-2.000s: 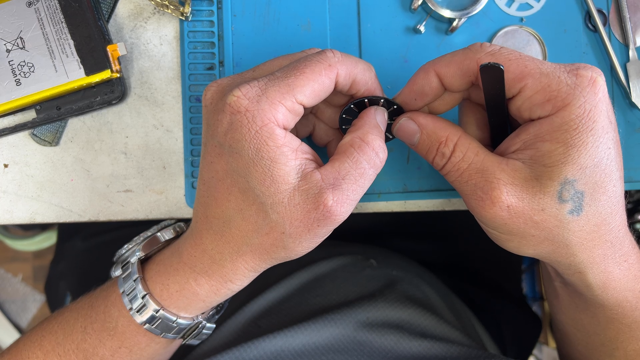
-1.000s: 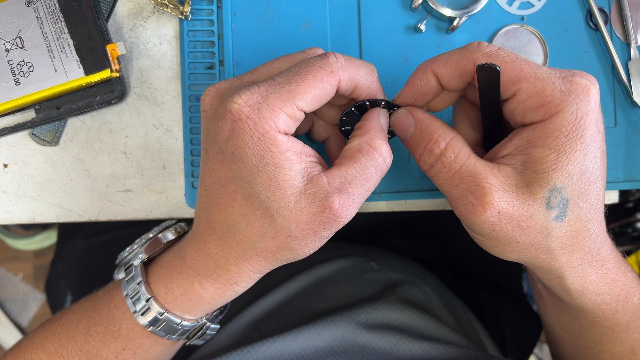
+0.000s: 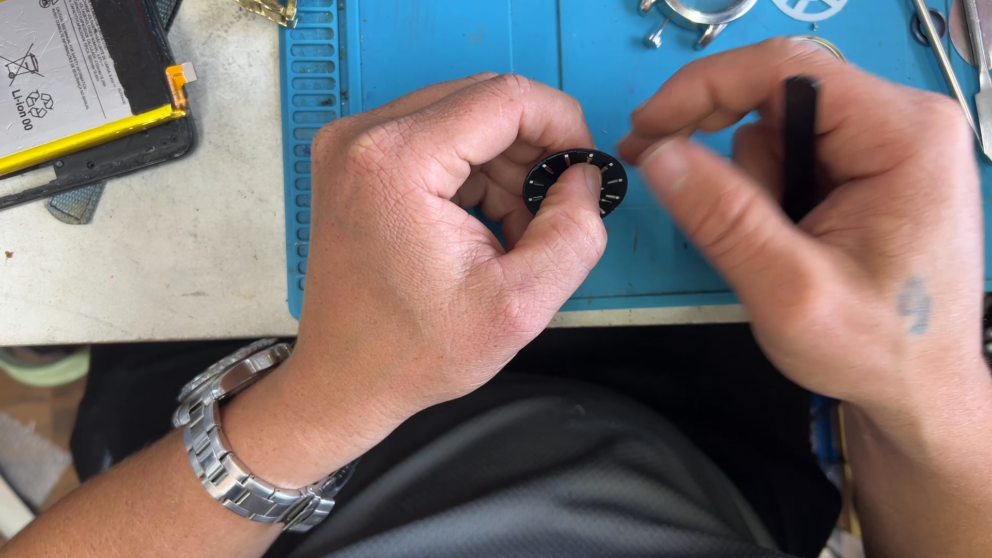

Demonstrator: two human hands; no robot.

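A round black watch dial point(image 3: 548, 167) with pale hour markers is pinched between the thumb and fingers of my left hand point(image 3: 434, 232), its face turned up. The thumb covers its centre. Just right of the dial, apart from it, is my right hand point(image 3: 837, 217), its thumb and forefinger close together and blurred. A black tool handle, perhaps of tweezers point(image 3: 799, 147), is held in that hand, and its far end is hidden by the palm.
Beyond my hands on the blue work mat point(image 3: 465, 39) lie a steel watch case point(image 3: 709, 14), a white slotted disc point(image 3: 810, 6) and metal tools point(image 3: 947, 66) at the right. A phone battery point(image 3: 54, 70) sits on a black phone part point(image 3: 167, 147) at the left.
My right thumb and forefinger have come away from the dial's edge, and the right hand has moved to the right. The left hand still holds the dial in about the same place.
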